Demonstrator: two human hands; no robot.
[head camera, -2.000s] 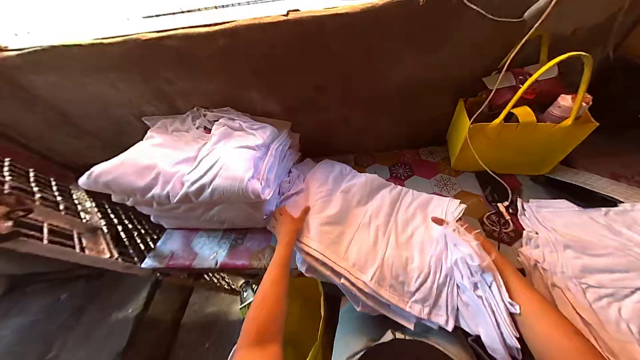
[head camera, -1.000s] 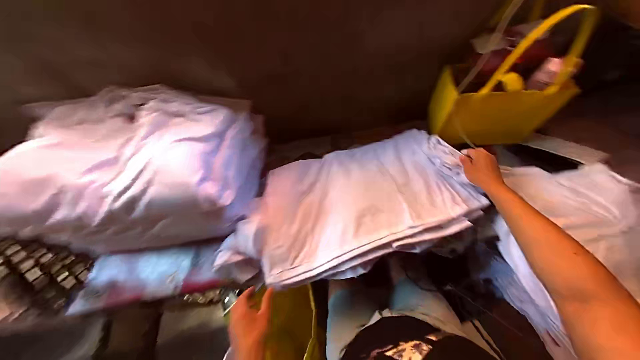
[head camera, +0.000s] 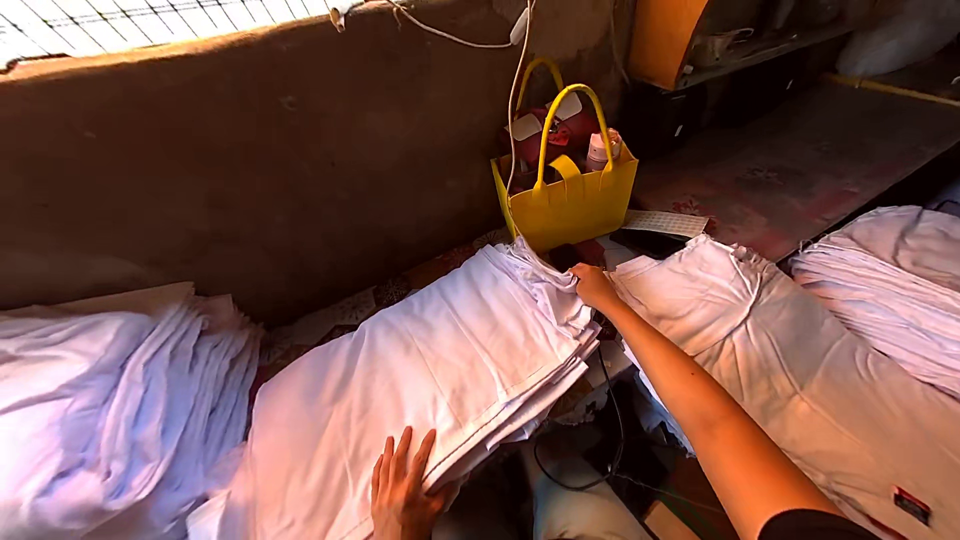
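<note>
A stack of folded white fabric pieces (head camera: 420, 352) lies slantwise in front of me, over my lap. My right hand (head camera: 591, 286) grips the gathered edge at the stack's far right corner. Near its front edge, my left hand (head camera: 405, 484) rests on the fabric with fingers spread. Another pile of white cloth (head camera: 97, 405) lies at the left. To the right of my stack is more white fabric (head camera: 765, 352), partly behind my right forearm, and a further folded white pile (head camera: 892, 292) sits at the far right.
A yellow tote bag (head camera: 574, 206) with a pink bottle (head camera: 602, 148) in it stands against the brown wall (head camera: 247, 165). A white cable (head camera: 517, 97) hangs down to the bag. A black cable (head camera: 619, 420) loops beside my legs. An orange panel and shelf (head camera: 664, 41) are at the upper right.
My left hand, low and off the stack one second ago, now lies on the fabric. My right hand still holds the corner. The view has swung to the right.
</note>
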